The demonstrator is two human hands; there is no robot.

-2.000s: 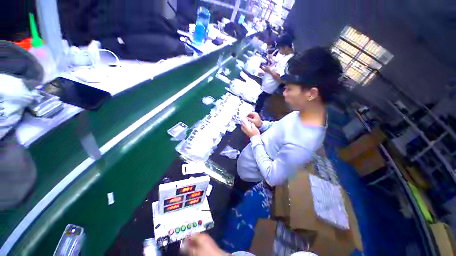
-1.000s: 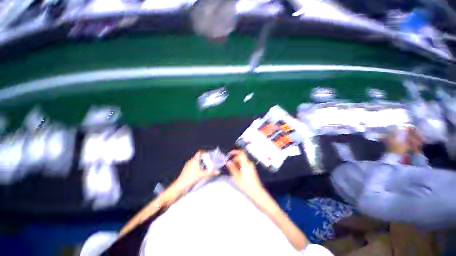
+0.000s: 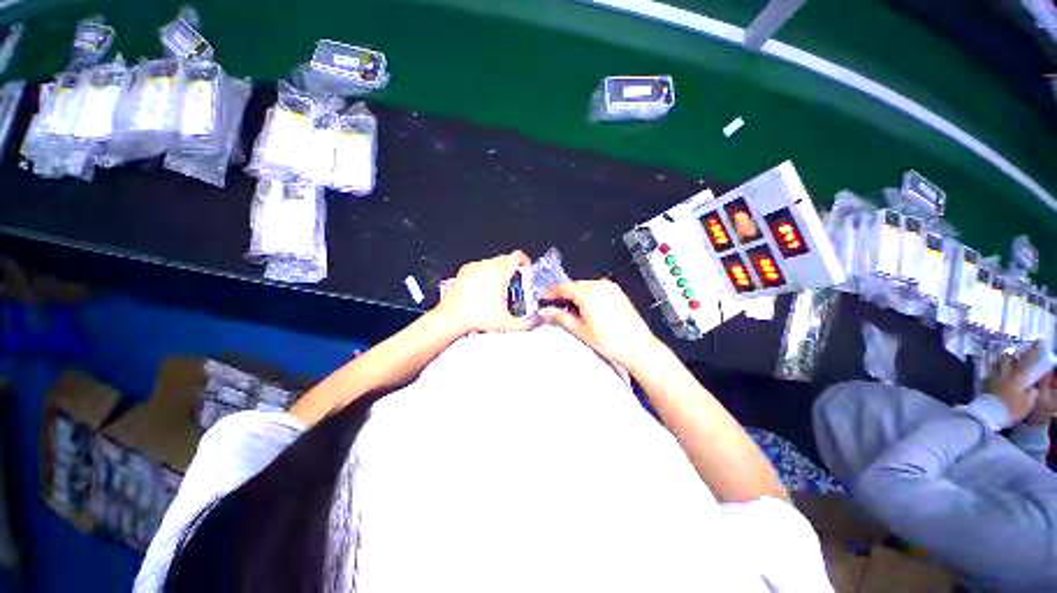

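Observation:
My left hand (image 3: 485, 292) is closed around a small power bank unit (image 3: 520, 292) with a white frame and dark inside, held near the bench's front edge. My right hand (image 3: 576, 310) is at the unit's right side, its fingers on a clear crinkled plastic bag (image 3: 547, 273) around or against the unit. The exact finger grip is partly hidden. The white tester (image 3: 733, 253) stands tilted to the right of my hands, with red number displays and a row of green and red buttons.
Bagged units (image 3: 293, 220) lie on the left of the black bench (image 3: 464, 191); more bagged units (image 3: 910, 257) lie right of the tester. One bagged unit (image 3: 636, 95) is on the green belt (image 3: 498, 70). A person's grey sleeve (image 3: 927, 463) is at right. Cartons (image 3: 145, 423) stand below left.
The view has turned from the right-hand neighbour to straight down at the bench. Both hands, low at the edge or absent before, now show together at the unit and bag.

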